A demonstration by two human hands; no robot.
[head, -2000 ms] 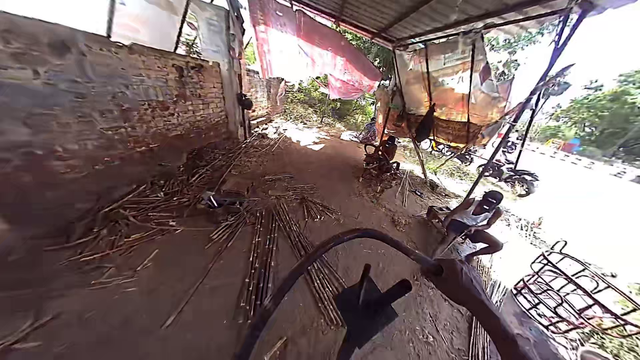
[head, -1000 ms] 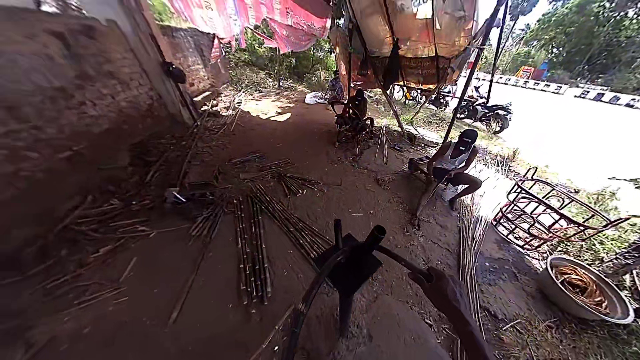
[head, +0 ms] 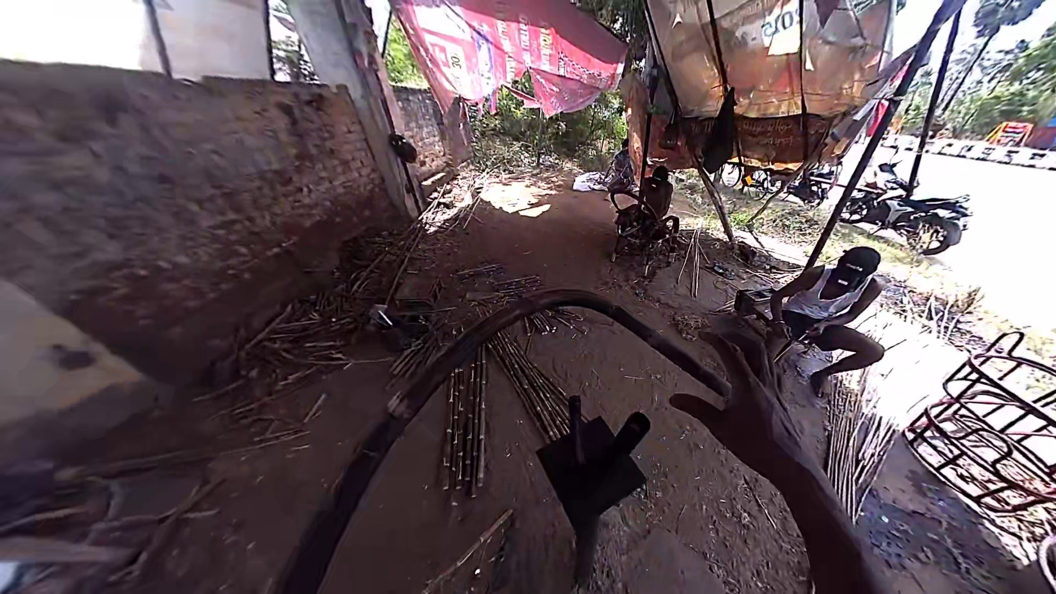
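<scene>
A dark cane pole (head: 503,318), bent into a wide arch, spans the middle of the view. Its right end meets my right hand (head: 747,400), whose fingers are spread with the thumb apart; whether the palm bears on the cane is unclear. The pole's other end runs down out of the bottom edge, and my left hand is not in view. Below the arch stands a metal bending post (head: 586,470) with a square plate and two upright pegs on top. The cane is apart from the pegs in the picture.
Bundles of cane (head: 466,429) lie on the dirt behind the post. Loose sticks (head: 305,351) are heaped by the brick wall (head: 206,165). At right a person (head: 829,305) sits near long canes (head: 858,437) and a cane frame (head: 990,429). Another person (head: 657,194) sits farther back.
The cane was low beside the post's pegs a second ago and now arches above them. My right hand has gone from closed around the cane to spread fingers. The view has shifted.
</scene>
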